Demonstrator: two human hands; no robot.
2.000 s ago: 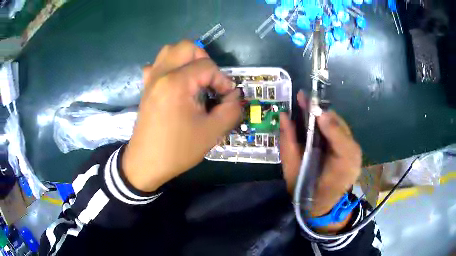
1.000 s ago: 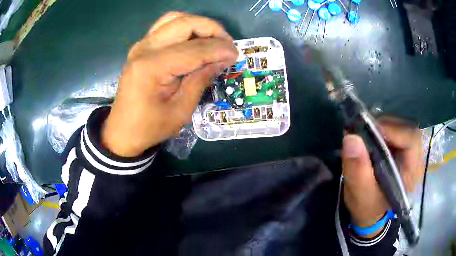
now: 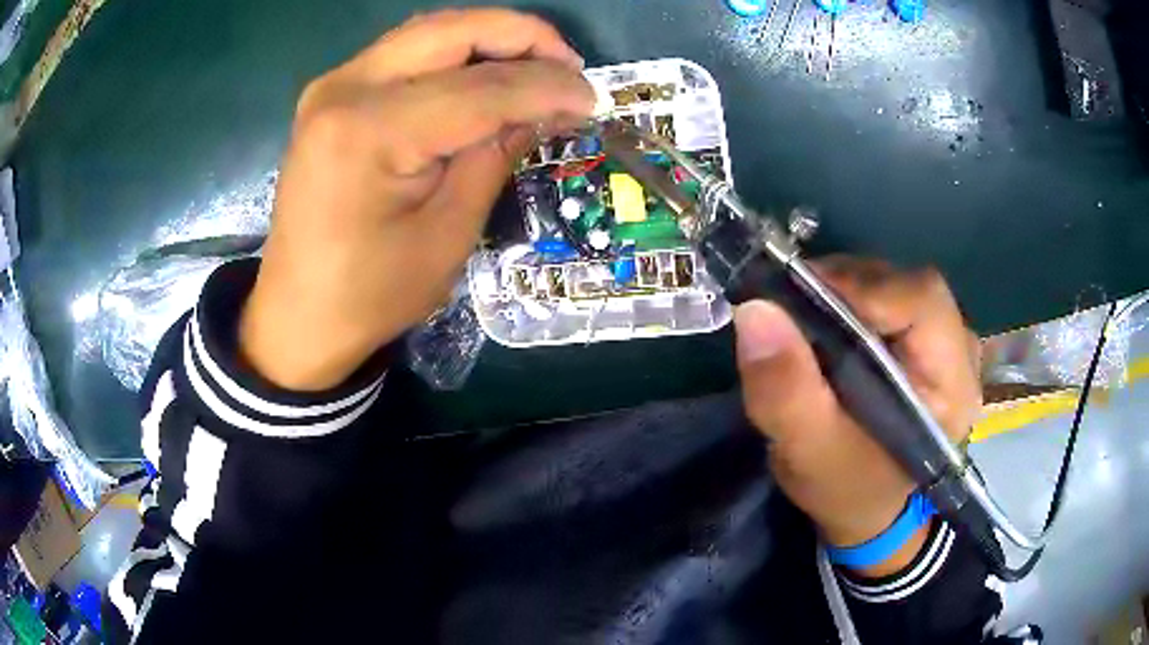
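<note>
The white socket housing (image 3: 542, 325) lies open side up on the green mat. Inside are a green circuit board (image 3: 649, 229) with a yellow transformer (image 3: 626, 198), small round capacitors and brass contact strips. My right hand (image 3: 863, 403) grips the black soldering iron (image 3: 838, 340), its metal tip over the upper part of the housing. My left hand (image 3: 416, 189) covers the housing's upper left corner with its fingertips pinched near the iron tip. A bit of blue disc (image 3: 590, 145) shows below those fingertips; whether they hold it is hidden.
Blue discs with wire legs (image 3: 829, 6) lie at the top edge. A clear bagged bundle (image 3: 189, 315) lies left, beside my left sleeve. Black equipment (image 3: 1090, 57) stands at the upper right. A dark cable (image 3: 1077, 416) hangs at the right over the grey floor.
The iron has swung from the right of the housing to over it. My left hand stays at the housing's upper left. The housing and the disc pile sit higher in view.
</note>
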